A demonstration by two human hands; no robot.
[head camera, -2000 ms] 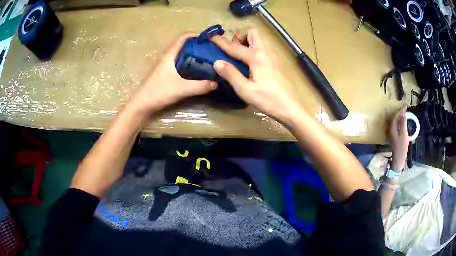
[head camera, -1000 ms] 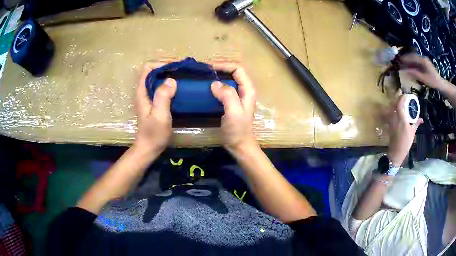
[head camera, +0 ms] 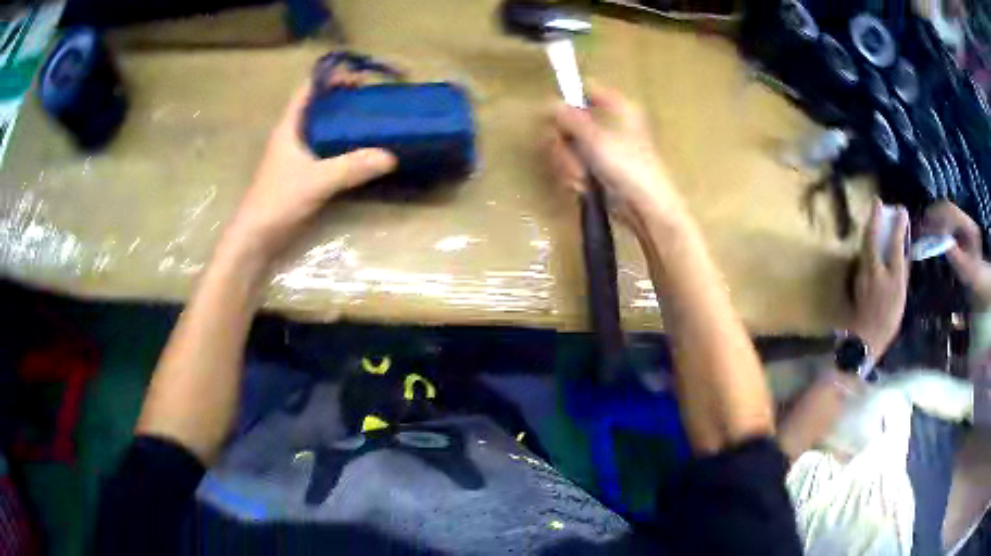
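Note:
A dark blue speaker body (head camera: 408,122) lies on its side, held at its left end by my left hand (head camera: 299,163). My left thumb is on its near side, and the fingers are behind the end. A thin dark strap (head camera: 359,62) loops up from that end. My right hand (head camera: 609,152) is closed around the mallet (head camera: 601,255), where the shiny shaft meets the black grip. The mallet head (head camera: 549,22) points away from me and the grip hangs past the bench's near edge. The picture is blurred, so it is hard to tell whether the speaker touches the bench.
Another blue speaker (head camera: 84,92) stands at the far left of the film-covered cardboard (head camera: 141,206). Dark speaker units (head camera: 873,40) with ringed faces are massed at right. A coworker's hands (head camera: 882,277) hold pale-faced parts there. Small black pieces (head camera: 831,196) lie nearby. A dark tray edge runs along the back.
My right hand has let go of the speaker and taken hold of the mallet, which has turned more upright. My left hand has moved the speaker farther away from me. The coworker's hands have moved.

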